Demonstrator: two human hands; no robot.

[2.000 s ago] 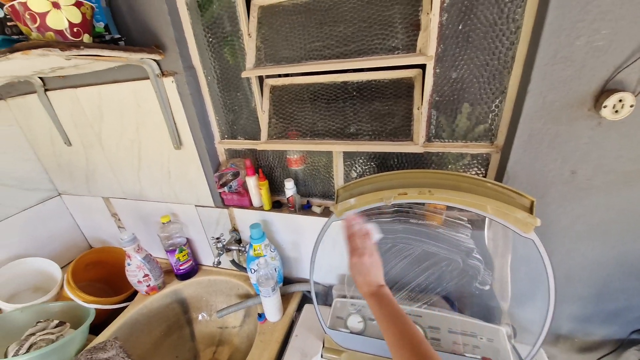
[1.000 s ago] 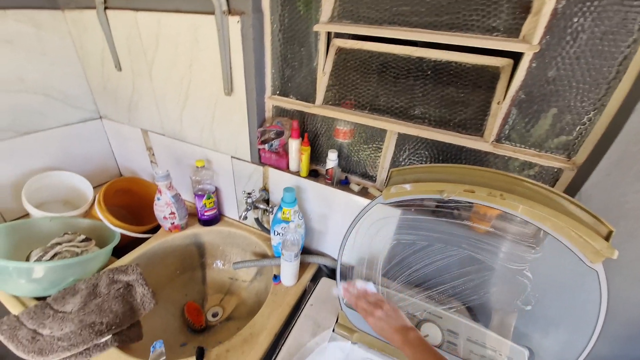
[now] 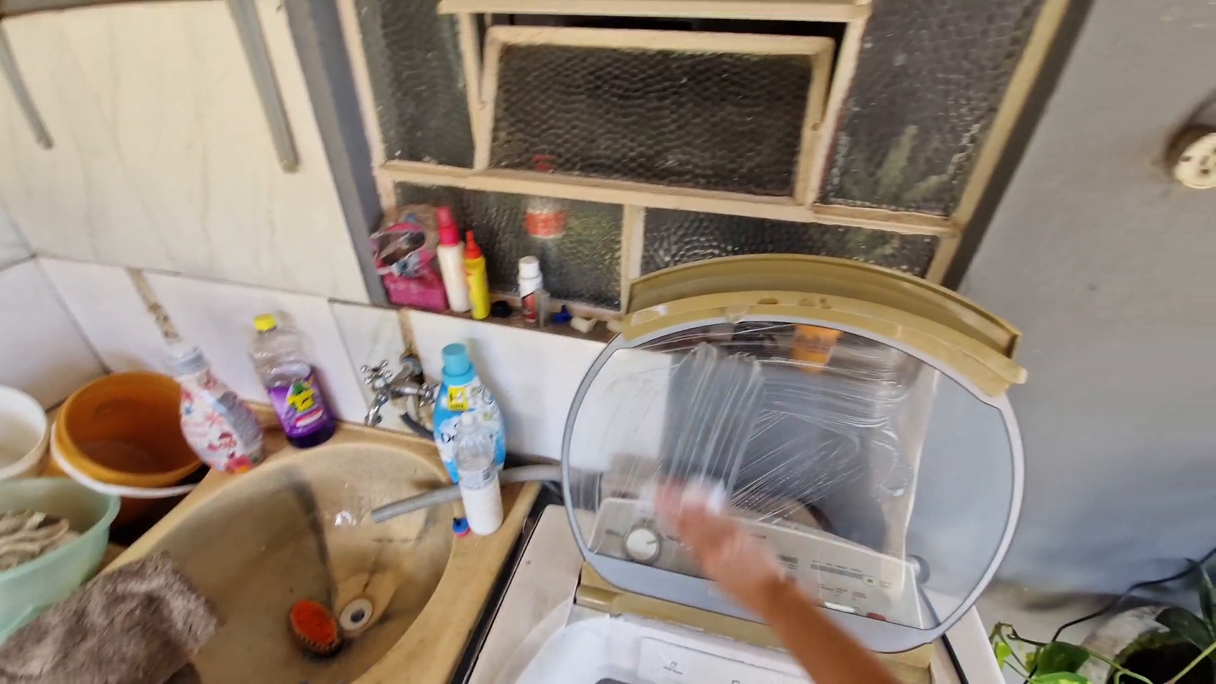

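The raised clear lid of a top-loading washing machine (image 3: 836, 446) bears whitish, soapy streaks. My right hand (image 3: 712, 537), blurred, is at the lower left part of the lid, its fingers closed around a small white sponge or cloth (image 3: 703, 496) against the pane. The control panel with its round dial (image 3: 642, 542) shows through the lid, left of the hand. Below lies the machine's white tub opening (image 3: 589, 651). My left hand is out of the frame.
Left of the machine is a sink (image 3: 256, 513) holding an orange brush (image 3: 314, 626), with a grey towel (image 3: 114, 622) over its edge. A blue softener bottle (image 3: 465, 408), a white bottle (image 3: 481, 494) and a grey hose (image 3: 427, 502) stand near its right rim. Leafy plants (image 3: 1064, 660) are at lower right.
From two seconds ago, my right hand has moved from the upper part of the lid to its lower part. Streaks at the lid's upper left look denser. The view has shifted.
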